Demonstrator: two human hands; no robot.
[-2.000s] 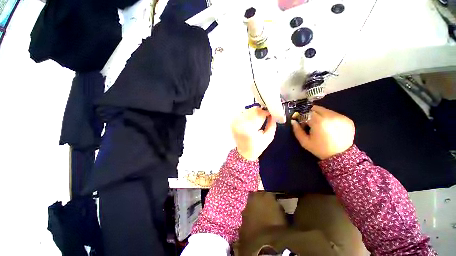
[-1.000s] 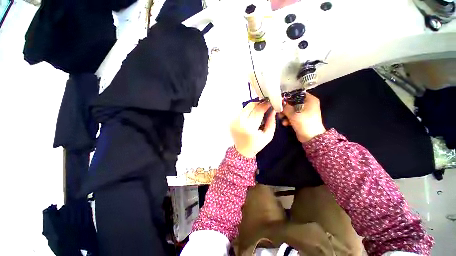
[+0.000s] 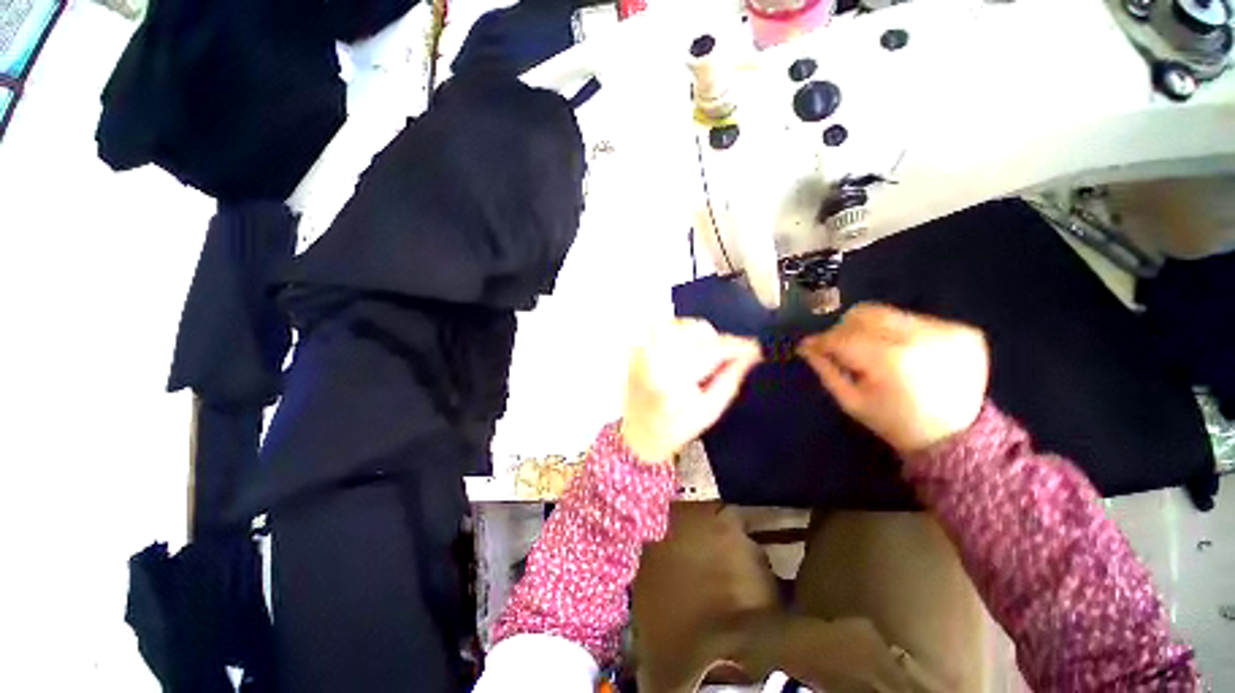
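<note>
A flat black garment piece (image 3: 1002, 366) lies under the arm of the white sewing machine (image 3: 948, 122) and reaches the table's front edge. A small navy piece (image 3: 711, 295) shows at its upper left corner. My left hand (image 3: 684, 386) and my right hand (image 3: 901, 372) pinch the cloth between thumb and fingers, a short gap apart, just in front of the presser foot area (image 3: 815, 278). The needle itself cannot be made out. Both hands are slightly blurred.
Large black stacked cut pieces (image 3: 420, 203) hang and lie left of the machine. A navy cloth heap (image 3: 1199, 318) is at the right. A pink container (image 3: 790, 16) stands behind the machine head. The table's worn front edge (image 3: 542, 483) shows below my left hand.
My right hand has moved from beside the presser foot down and right. My left hand has moved slightly down. The navy corner of the cloth shows more fully.
</note>
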